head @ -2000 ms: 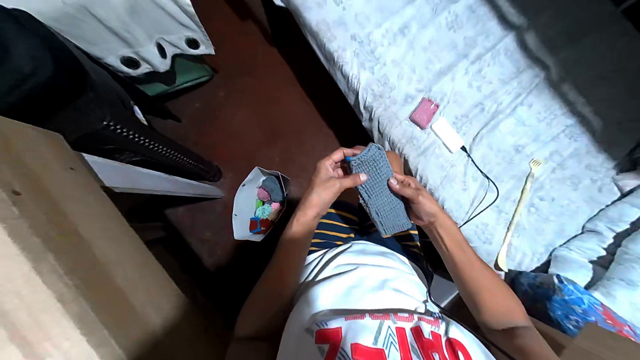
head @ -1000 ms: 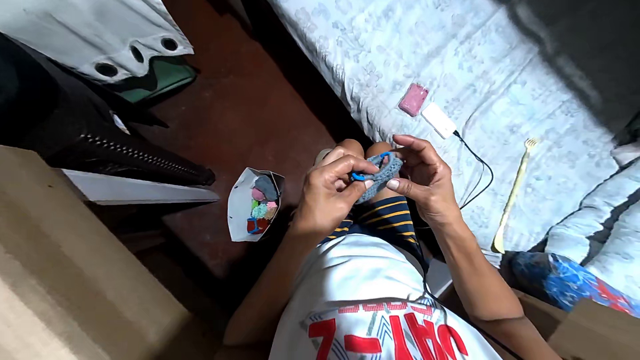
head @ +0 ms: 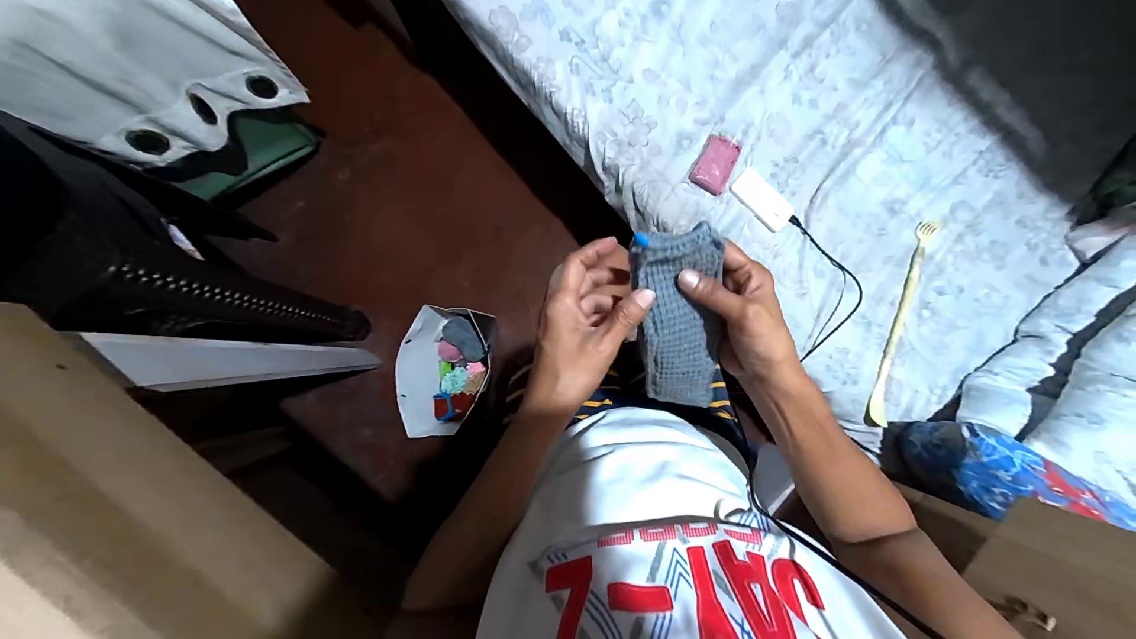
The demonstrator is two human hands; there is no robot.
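A grey knitted or crocheted piece hangs flat above my lap, its ribbed face toward me. At its top left corner a small blue tip shows, perhaps the end of a hook; the rest of it is hidden. My right hand grips the right side, thumb on the front and fingers behind. My left hand is at the left edge, its thumb tip against the fabric and the other fingers curled beside it.
Left of my legs stands a white box with yarn balls in several colours. On the bed lie a pink packet, a white power bank with a black cable, and a pale back scratcher. Cardboard is at lower left.
One second ago the grey piece was bunched between both hands with more of the blue item visible; now it hangs flat, lengthwise, and my hands are on its two sides.
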